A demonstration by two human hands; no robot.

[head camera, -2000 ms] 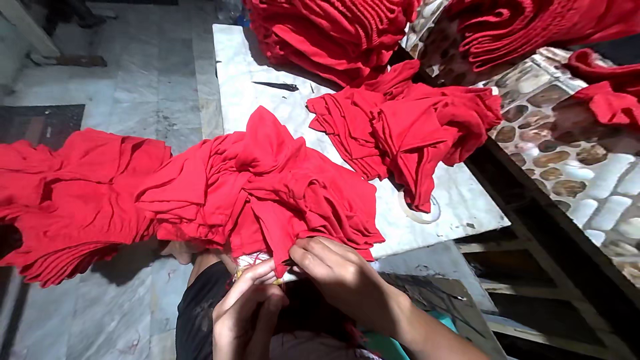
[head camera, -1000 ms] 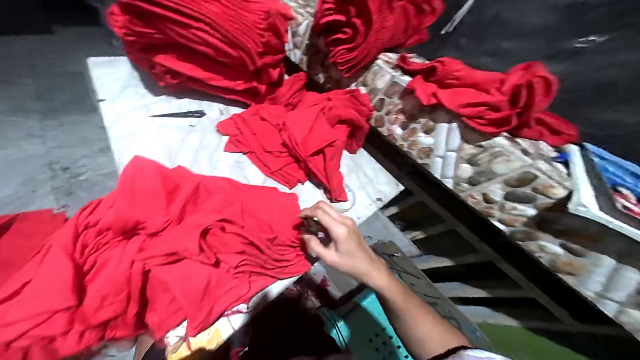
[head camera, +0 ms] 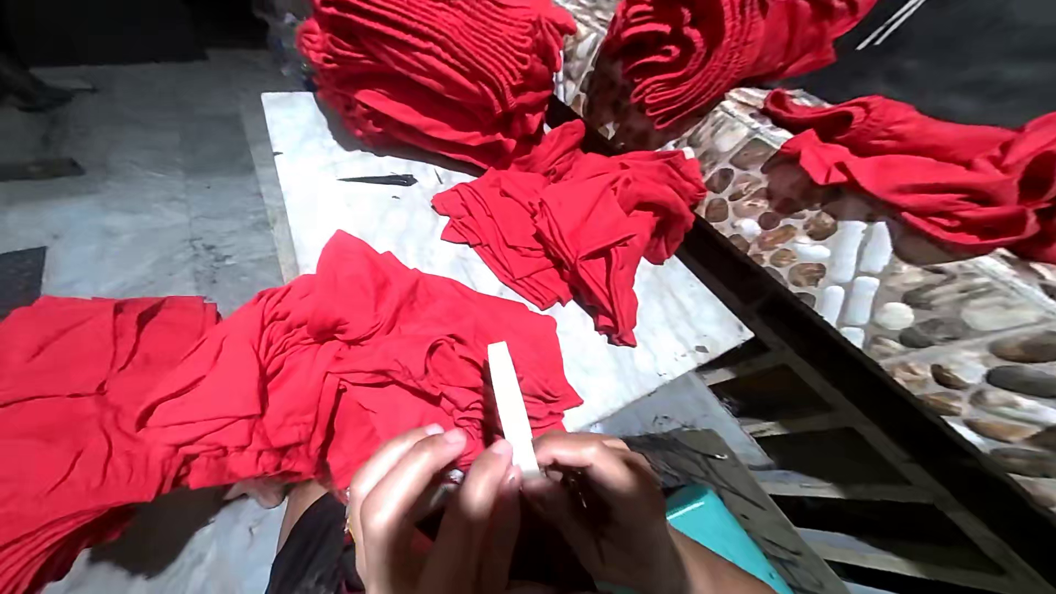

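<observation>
Both hands meet at the bottom centre, around a narrow white strip point(head camera: 513, 412) that stands up between the fingertips; its material cannot be told. My left hand point(head camera: 425, 507) has its fingers bent against the strip's lower end. My right hand point(head camera: 606, 503) pinches that end from the other side, with something small and dark partly hidden in its fingers. Just beyond the hands, a gathered pile of red cloth pieces point(head camera: 388, 330) lies on the white marble-like board point(head camera: 309, 181) and runs off to the left. A smaller heap of red cloth point(head camera: 577, 214) lies farther back.
Thread snips, apparently, a small dark tool point(head camera: 378, 180), lie on the board. Large red cloth stacks point(head camera: 437, 74) point(head camera: 701, 49) stand at the back. More red cloth point(head camera: 924, 157) rests on a pebble-set ledge point(head camera: 841, 272) at right. A turquoise plastic container point(head camera: 722, 528) is low, beside a slatted frame point(head camera: 833, 491).
My right hand has left the edge of the red cloth and come together with my left hand, which was out of view a second ago. The white strip now shows between them.
</observation>
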